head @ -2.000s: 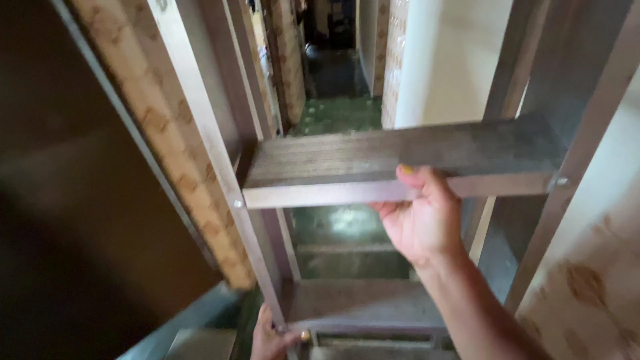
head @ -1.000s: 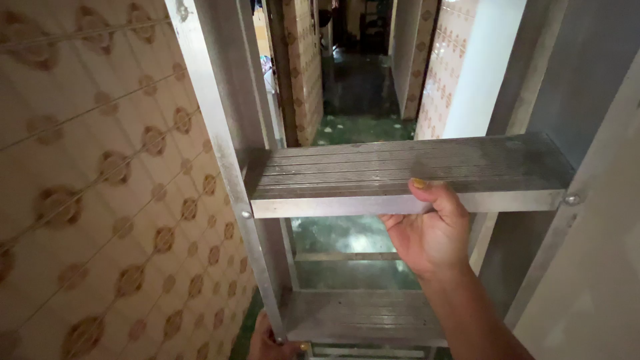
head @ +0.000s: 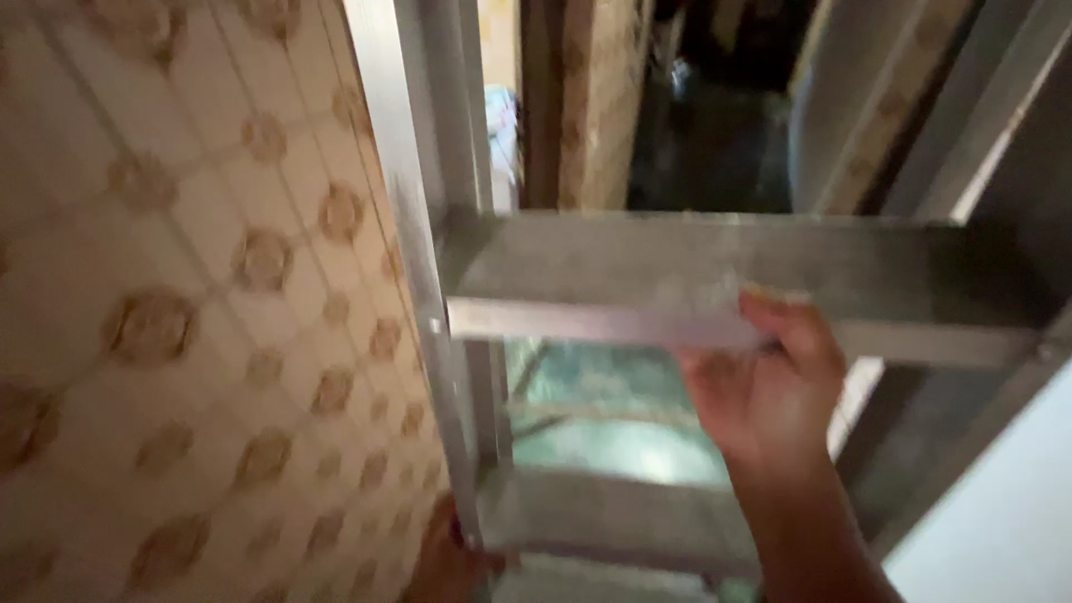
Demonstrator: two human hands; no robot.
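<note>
An aluminium stepladder [head: 402, 167] stands upright close in front of me, blurred by motion. My right hand [head: 766, 377] grips the front edge of a ladder step [head: 603, 268], thumb on top and fingers curled beneath. Lower down at the left, my left hand [head: 456, 548] is closed around the side rail near the end of the lower step [head: 611, 511]; part of it is cut off by the bottom edge of the view. A thin brace shows between the steps, behind the ladder.
A wall of patterned tiles [head: 209, 335] runs close along the left rail. Green flooring [head: 620, 377] shows through the ladder. Beyond it lies a dark passage [head: 712, 142] between door frames, with a pale cloth-like thing [head: 502, 126] at its left. A pale surface [head: 997, 494] stands at the lower right.
The view has swung: the dark panel at left two seconds ago has given way to tiled wall. Both hands keep their hold on the ladder as it moves along the passage.
</note>
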